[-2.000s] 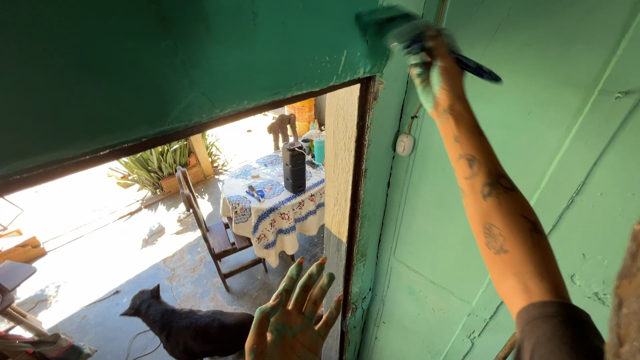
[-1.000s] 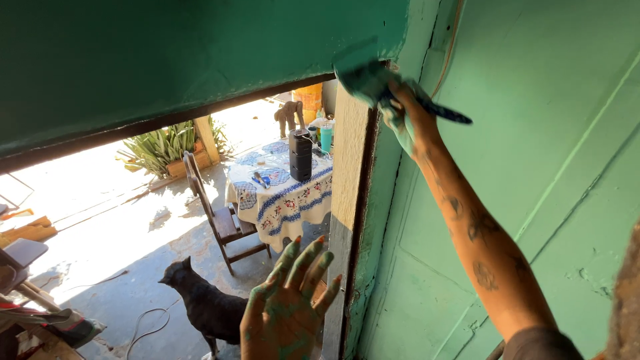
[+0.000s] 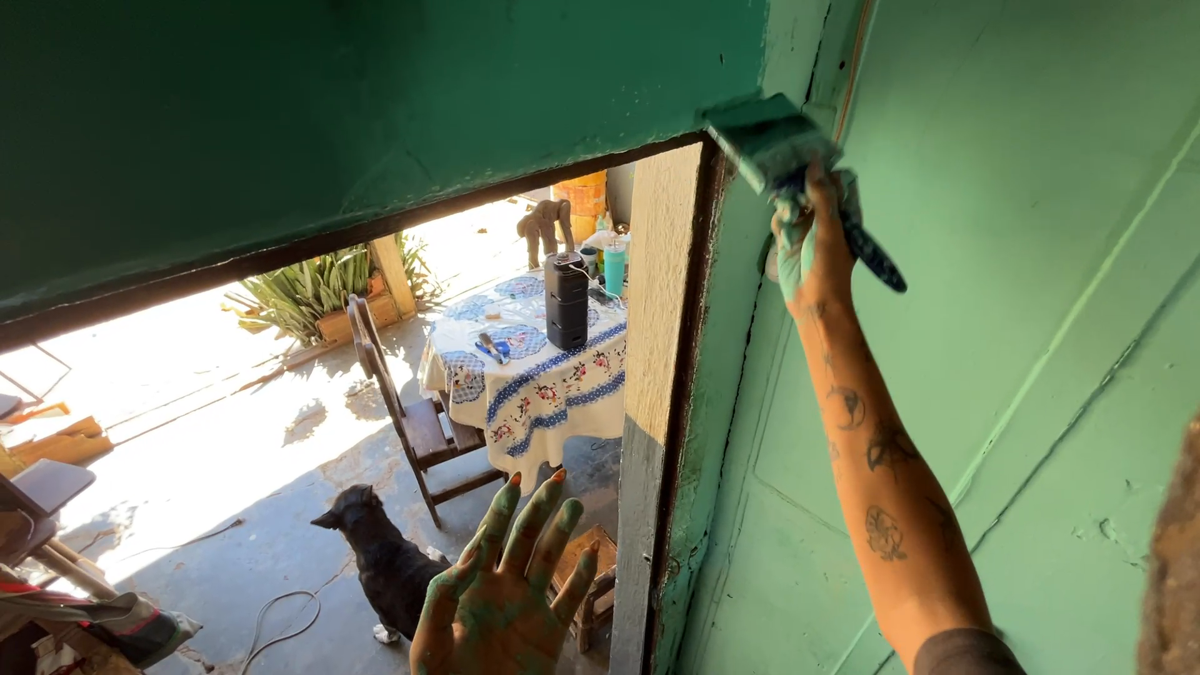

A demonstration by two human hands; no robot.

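My right hand (image 3: 811, 230) grips a wide paintbrush (image 3: 773, 141) with a dark blue handle. Its bristles, loaded with green paint, touch the lower right corner of the dark green panel (image 3: 562, 103) above the opening, where it meets the lighter green wall (image 3: 984, 234). My left hand (image 3: 506, 595), smeared with green paint, is raised with spread fingers in front of the opening, low in the view, and holds nothing. The wooden door frame (image 3: 661, 309) stands between the opening and the wall.
Beyond the opening, a black dog (image 3: 384, 562) stands on the concrete floor near a loose cable (image 3: 281, 623). Behind it are a wooden chair (image 3: 398, 412) and a table with a patterned cloth (image 3: 553, 403), bearing a black speaker (image 3: 566, 300). Potted plants (image 3: 319, 286) stand farther back.
My right hand has brought the brush down from higher on the panel's right end to its lower corner. The left hand stays raised. The dog's head has turned.
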